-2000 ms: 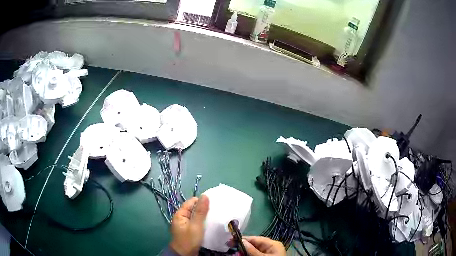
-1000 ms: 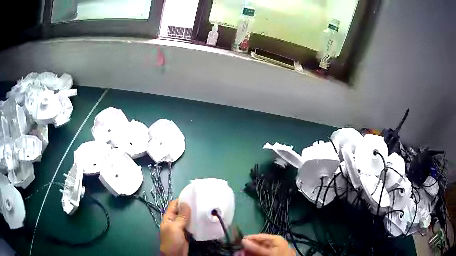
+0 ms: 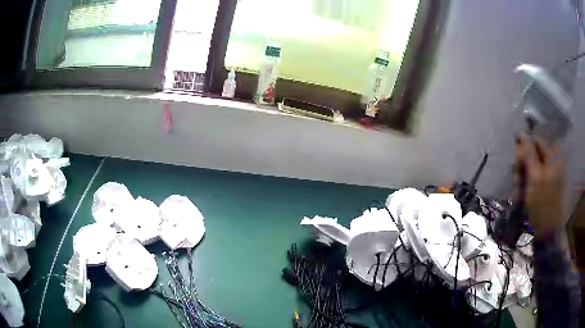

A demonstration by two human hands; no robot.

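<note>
My right hand is raised at the far right, blurred, with the sleeve below it. Its fingers hold a white plastic housing by its lower edge or the cable there; blur hides which. The housing is tilted, above the right pile. My left hand is not in view. White housings with black cables are piled at the right. Several loose white housings lie left of centre, and one ribbed housing stands on edge beside them.
Black cables lie bundled left of the right pile, and thin lead wires lie below the loose housings. More white housings are heaped at the far left. A black block with an upright rod stands behind the right pile. Bottles stand on the sill.
My right hand has moved from the bottom centre up to the far right with a white housing. My left hand has left the picture. The view has shifted up and to the right.
</note>
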